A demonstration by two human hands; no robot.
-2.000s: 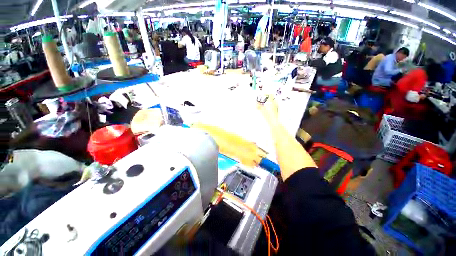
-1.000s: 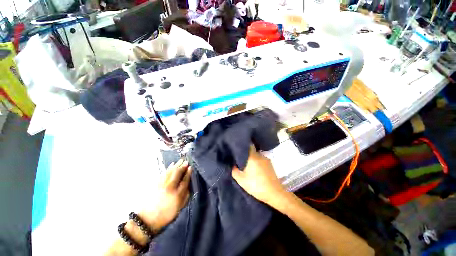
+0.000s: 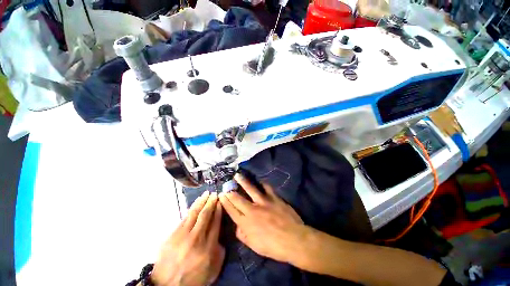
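The dark navy denim garment (image 3: 313, 173) lies bunched under the arm of the white sewing machine (image 3: 296, 84) and hangs toward me, with pale stitch lines on it. My left hand (image 3: 193, 240) lies flat with its fingertips on the cloth just in front of the presser foot area (image 3: 219, 174). My right hand (image 3: 265, 223) presses on the cloth beside it, its fingertips close to the needle area. Both hands have bare fingers. The needle and seam edge are mostly hidden by fingers and machine parts.
A black smartphone (image 3: 392, 166) lies right of the garment, with an orange cord (image 3: 428, 192) beside it. More dark cloth (image 3: 106, 92) and pale cloth lie behind the machine. A red container (image 3: 328, 17) stands behind. The table has a blue edge (image 3: 25, 206) at left.
The view has moved closer to the machine. My right hand has let go of the raised fold and moved to the cloth near the foot, beside my left hand. The garment lies lower.
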